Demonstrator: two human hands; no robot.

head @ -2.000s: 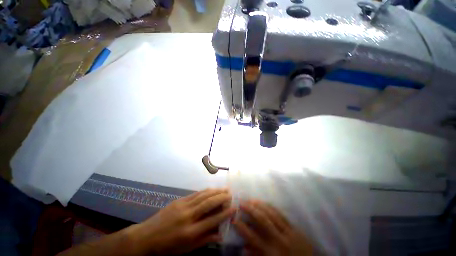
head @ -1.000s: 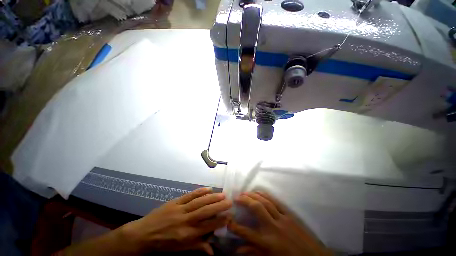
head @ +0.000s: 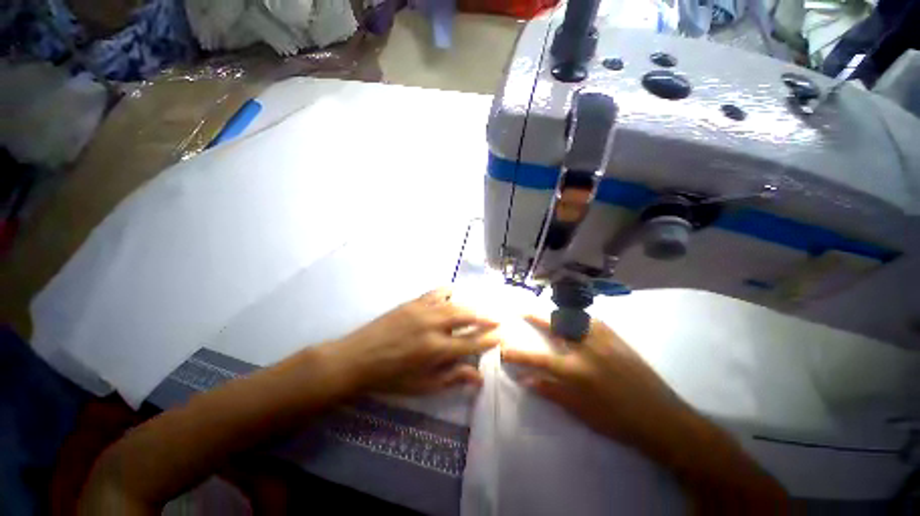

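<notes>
A white cloth piece (head: 565, 454) runs from below the sewing machine head (head: 696, 191) over the table's front edge, with a narrow folded band along its left side. My left hand (head: 419, 348) lies on the table at the band's left, fingers pointing to the needle area. My right hand (head: 570, 363) lies flat on the cloth just right of the band. Both hands press the cloth near the fold, fingertips close together. The presser foot area (head: 520, 282) is in glare, so the needle is not clear. Another white cloth piece (head: 161, 272) lies at the table's left.
A grey printed ruler strip (head: 393, 438) runs along the front edge, partly under my left forearm. A brown covered surface (head: 111, 212) borders the table at left. Heaps of white and blue cloth (head: 272, 20) lie at the back. A tension knob (head: 666, 234) sticks out from the machine head.
Both hands have moved forward from the table's front edge to near the needle, along with the cloth. My left hand now covers the small dark-tipped piece. The camera view has shifted.
</notes>
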